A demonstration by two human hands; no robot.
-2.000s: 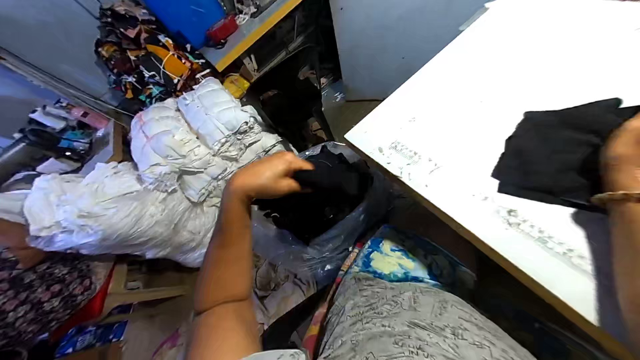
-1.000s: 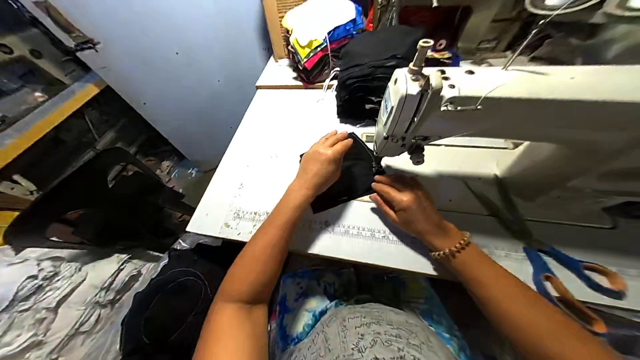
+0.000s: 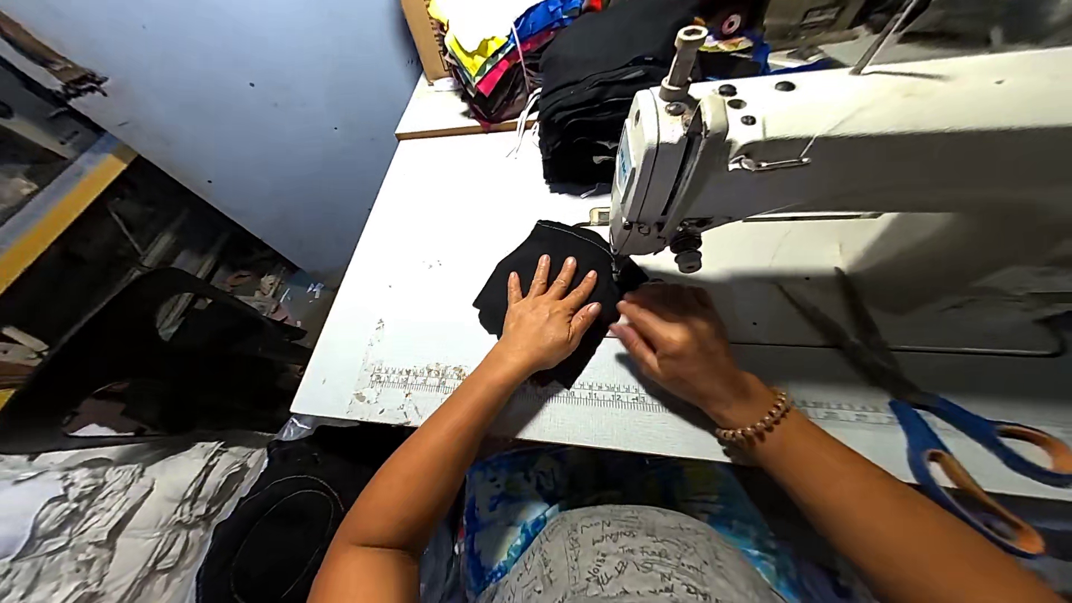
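Under the head of a white sewing machine (image 3: 662,167) lies a piece of black fabric (image 3: 536,251) with a light stitched line along its upper edge. My left hand (image 3: 548,322) rests flat on this fabric, fingers spread, left of the needle area. Close to the fabric's right edge, my right hand (image 3: 678,339) has its fingers bent and its thumb and index finger close together; whether they pinch the cloth cannot be made out. A beaded bracelet (image 3: 758,423) is on my right wrist. The needle itself is mostly hidden.
Blue-handled scissors (image 3: 913,394) lie with blades apart on the table's right side. Behind the fabric stands a stack of black cloth pieces (image 3: 586,109), beside a colourful fabric pile (image 3: 494,59). A printed ruler scale (image 3: 603,395) runs along the white table's front. White bundles (image 3: 126,511) sit lower left.
Two seconds ago my left hand was at a bag of black cloth beside the table; now it lies on the fabric at the machine. Since one second ago, its fingers have spread flat over the fabric.
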